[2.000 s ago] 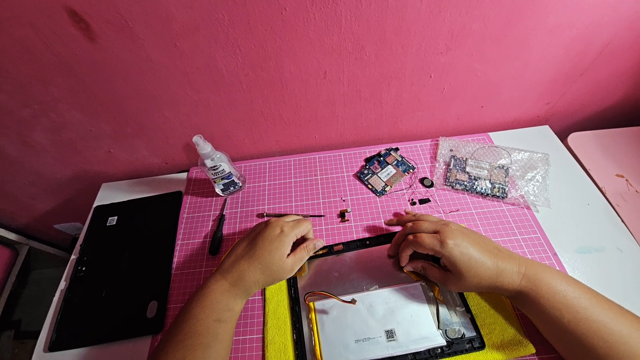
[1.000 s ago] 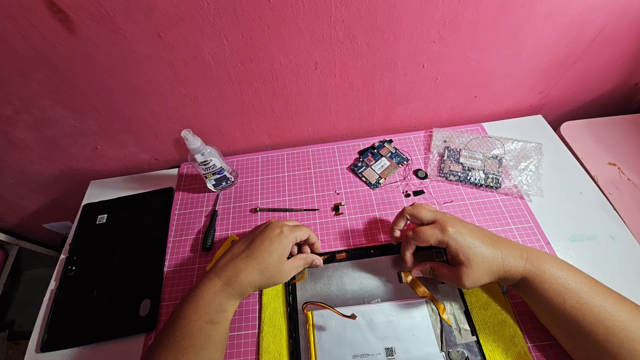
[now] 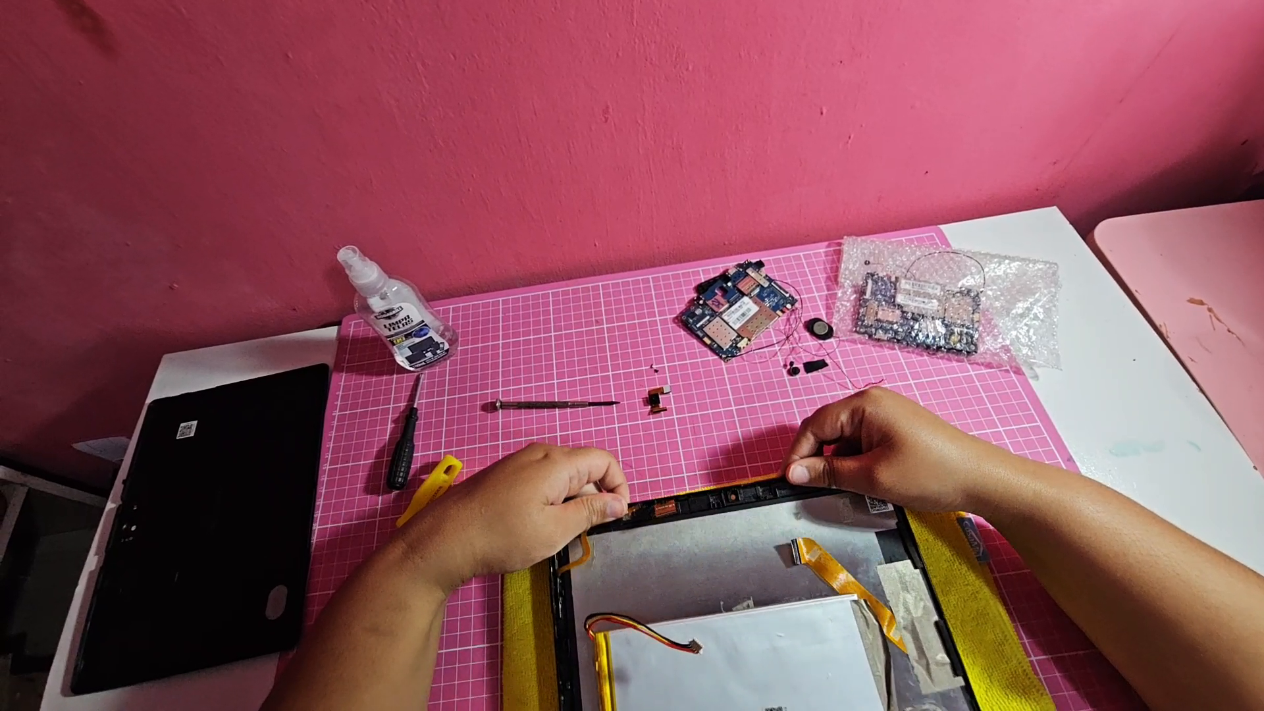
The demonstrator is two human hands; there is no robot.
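An opened tablet [image 3: 681,563] lies on a yellow cloth [image 3: 973,612], its silver inner plate, white battery [image 3: 741,657] and wire lead [image 3: 642,622] showing. My left hand [image 3: 543,504] pinches at the top left of the black frame; whatever is between its fingertips is hidden. My right hand [image 3: 869,444] has thumb and finger at the frame's top edge, toward the right corner. An orange flat ribbon cable [image 3: 849,588] stands loose over the plate, below my right hand. Another thin orange cable [image 3: 580,555] curves beneath my left hand.
Around the tablet on the pink cutting mat [image 3: 592,336] are a spray bottle [image 3: 405,316], a black-handled screwdriver [image 3: 403,449], a precision screwdriver [image 3: 553,404], a yellow pry tool [image 3: 432,489], a circuit board [image 3: 739,311] and a bubble-wrapped board [image 3: 918,311]. A black back cover [image 3: 207,523] lies left.
My right hand has left the ribbon cable and moved to the frame's top edge. The cable's end now stands free. My left hand remains at the upper left of the frame.
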